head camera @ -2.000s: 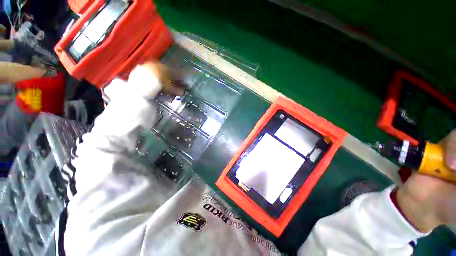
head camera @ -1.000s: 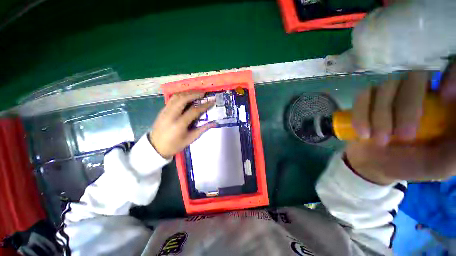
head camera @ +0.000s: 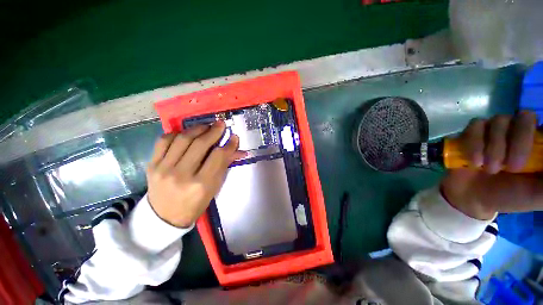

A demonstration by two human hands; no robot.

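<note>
An open tablet (head camera: 259, 202) lies in a red-orange foam holder (head camera: 314, 196) on the bench. Its mainboard (head camera: 259, 128) is at the far end, with a gold-yellow patch at its far right corner. My left hand (head camera: 190, 170) rests over the board's left part, fingertips down on it, covering that part. Whether it pinches anything cannot be told. My right hand (head camera: 500, 155) is closed around the yellow-orange electric screwdriver (head camera: 459, 154), which points left. Its black nose is over the right edge of the round screw plate (head camera: 390, 134). The bit's tip is hard to make out.
Clear plastic trays (head camera: 89, 173) lie left of the holder. A dark green belt (head camera: 208, 36) with a pale metal edge (head camera: 351, 68) runs behind. A black strip (head camera: 343, 223) lies below the screw plate. A whitish cylinder (head camera: 494, 30) is at far right, blue bins (head camera: 533, 89) at the right edge.
My left hand moved from the trays onto the tablet's board. My right hand brought the screwdriver from beside the belt to the screw plate. The view turned and shifted.
</note>
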